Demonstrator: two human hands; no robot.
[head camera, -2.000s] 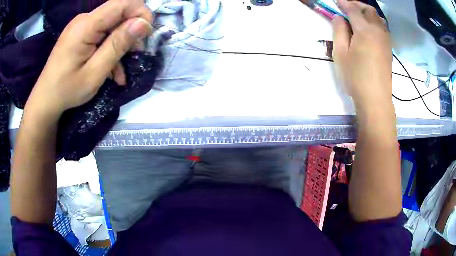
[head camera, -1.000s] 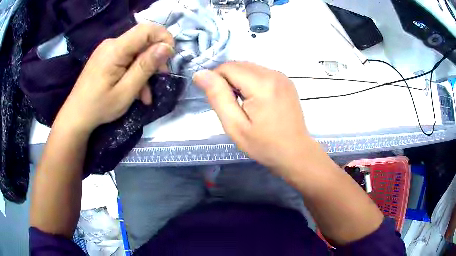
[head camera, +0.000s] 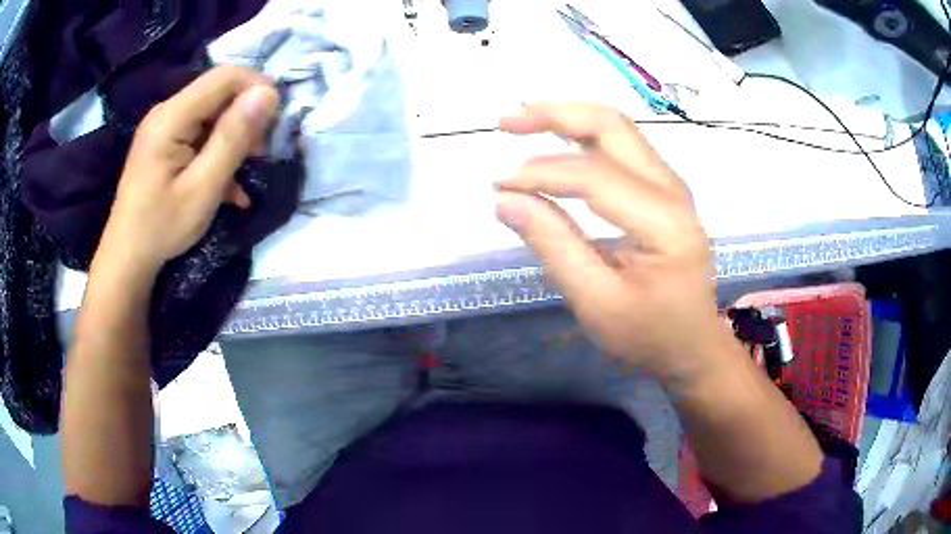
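My left hand (head camera: 193, 167) pinches the edge of the dark garment between thumb and forefinger, at the left of the table. Its speckled black part (head camera: 203, 276) hangs from under my hand over the table's front edge. Thin pale cloth (head camera: 360, 146), wrinkled at the top, lies on the table beside my left hand. My right hand (head camera: 615, 229) is raised over the middle of the table, slightly blurred, fingers spread and empty. Thread snips (head camera: 626, 65) with pink and light-blue handles lie on the table beyond my right hand.
The table's front edge carries a ruler strip (head camera: 469, 295). A grey-blue cylinder (head camera: 466, 13) shows at the top. A black phone (head camera: 730, 23) and black cords (head camera: 824, 110) lie at the right. A red basket (head camera: 834, 349) is below right, a blue crate (head camera: 177, 506) below left.
The snips, in my right hand two seconds ago, now lie on the table. My right hand has moved away from the garment edge and opened. My left hand keeps its pinch, slightly further left.
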